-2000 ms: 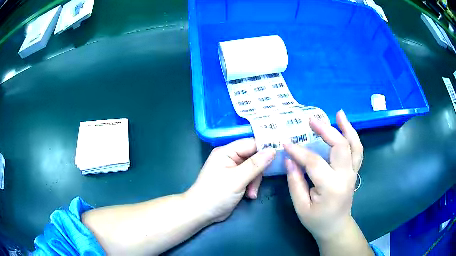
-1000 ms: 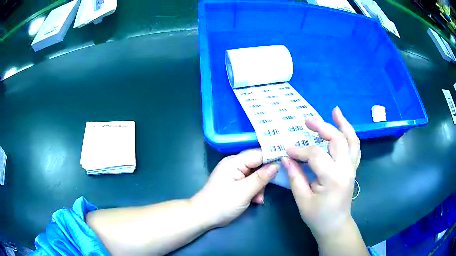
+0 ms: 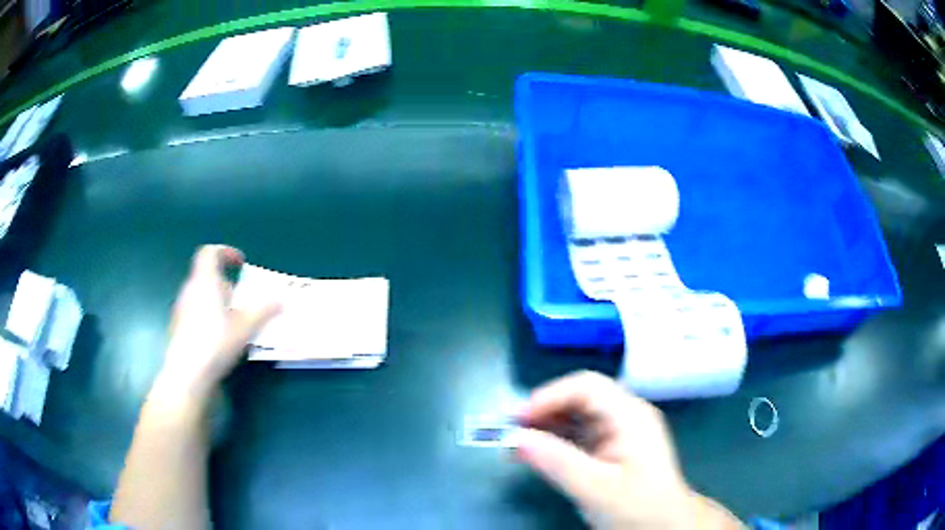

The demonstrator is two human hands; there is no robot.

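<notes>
My left hand (image 3: 212,326) is at the left edge of the white card stack (image 3: 337,319), its thumb over a white card (image 3: 267,300) that overlaps the stack's left side. The image is blurred there. My right hand (image 3: 518,427) pinches a small barcode label (image 3: 485,430) between thumb and finger above the dark green bench. The label roll (image 3: 622,202) lies in the blue bin (image 3: 715,305), and its printed tail hangs over the bin's front rim and curls under.
White boxes or thick stacks (image 3: 238,72) lie at the back left, with more white items (image 3: 762,78) behind the bin. White card piles (image 3: 41,321) are at the far left. A pale ring (image 3: 764,416) lies right of the tail. White scrap (image 3: 817,286) is in the bin.
My right hand has let go of the roll's tail and holds a separate label lower down. My left hand has moved left from the tail to the cards. The view has shifted left.
</notes>
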